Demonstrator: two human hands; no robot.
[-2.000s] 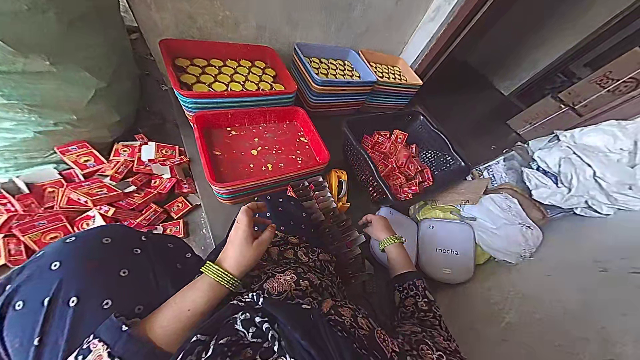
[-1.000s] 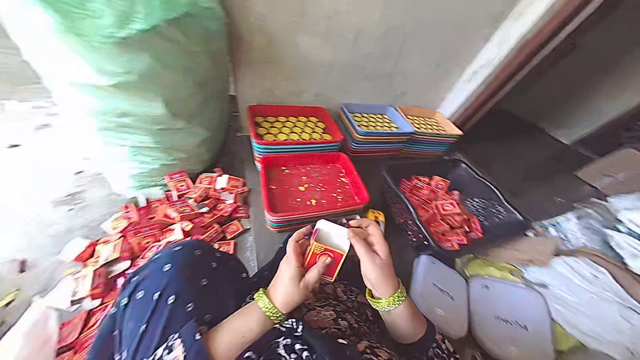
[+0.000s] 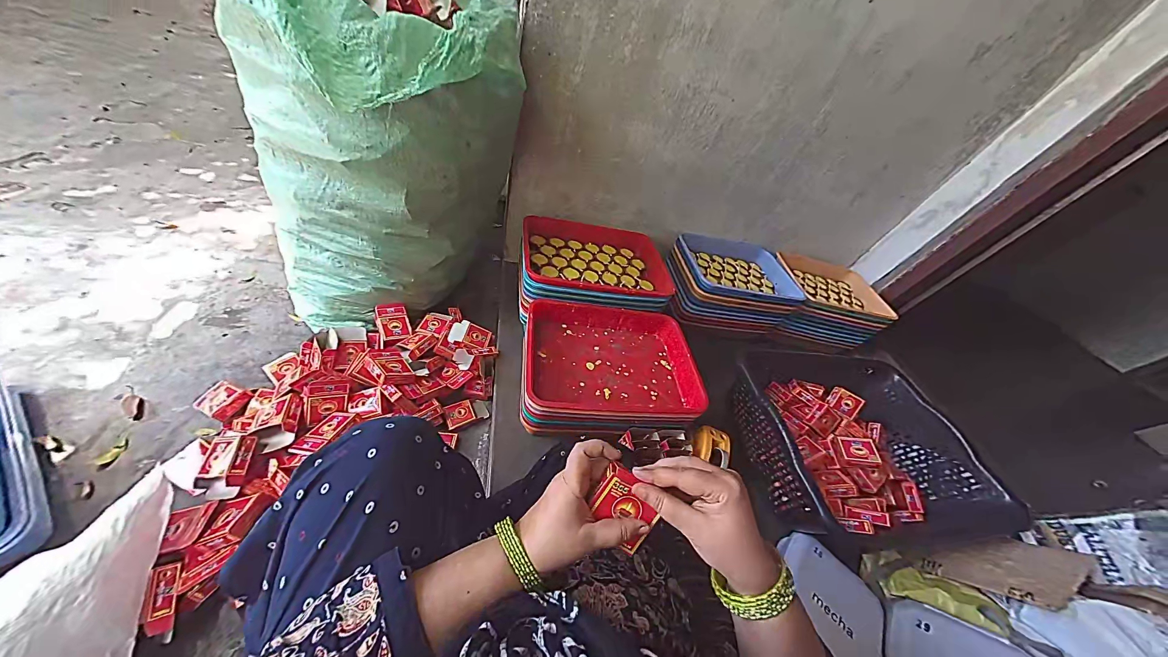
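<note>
My left hand grips a small red printed cardboard box above my lap, thumb across its front. The fingers of my right hand close on the box's upper right edge. Just beyond my hands stand several dark small items in a row, partly hidden, beside a yellow object. A stack of trays topped by a red tray with yellow crumbs is in front. At the right, a black plastic basket holds many red boxes. More red boxes lie heaped on the floor at the left.
A tall green woven sack stands behind the heap. Along the wall are stacked trays, their red, blue and orange top trays holding round yellow-topped pieces. Grey lidded cases and plastic sheets lie at lower right.
Two seconds ago both hands were low and apart, with no box visible in them. A second ago they held a box with its white flap raised; now no raised flap shows. The view has shifted.
</note>
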